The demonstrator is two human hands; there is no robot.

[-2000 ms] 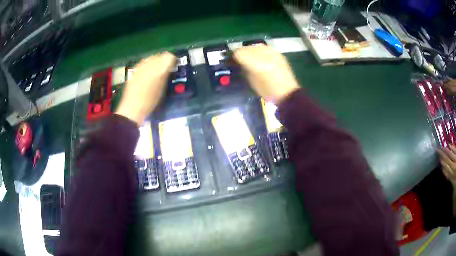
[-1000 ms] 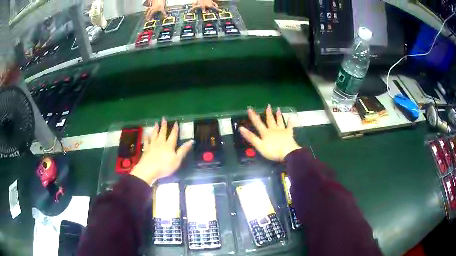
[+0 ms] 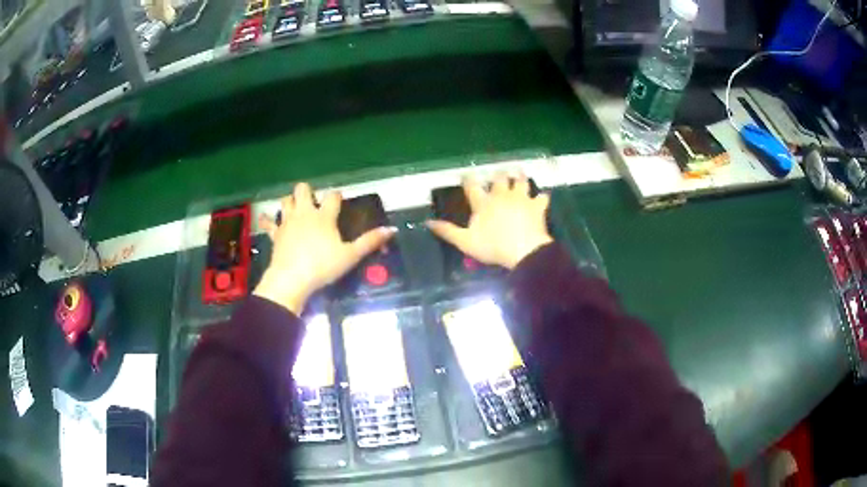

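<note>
A clear tray (image 3: pixel 428 363) lies in front of me. Its near row shows phones front up with glaring white screens, such as the middle one (image 3: pixel 378 376); my sleeves hide part of this row. In the far row, a red phone (image 3: pixel 226 255) lies at the left and a black phone with a red spot (image 3: pixel 375 255) is back up. My left hand (image 3: pixel 309 245) is palm down over the far row, fingers apart, its thumb over that black phone. My right hand (image 3: pixel 502 221) is palm down over another black phone, fingers slightly bent, covering most of it.
A red figurine (image 3: pixel 74 314) and a smartphone (image 3: pixel 128 442) on white paper are at left. A desk fan (image 3: pixel 17 224) is at the left edge. A water bottle (image 3: pixel 658 81) and blue mouse (image 3: pixel 766 149) are on the right shelf. More trays lie across the bench and at right.
The view has shifted, hiding the hands across the bench. My left hand has moved right, its thumb now over the middle black phone. My right hand's fingers have drawn closer together.
</note>
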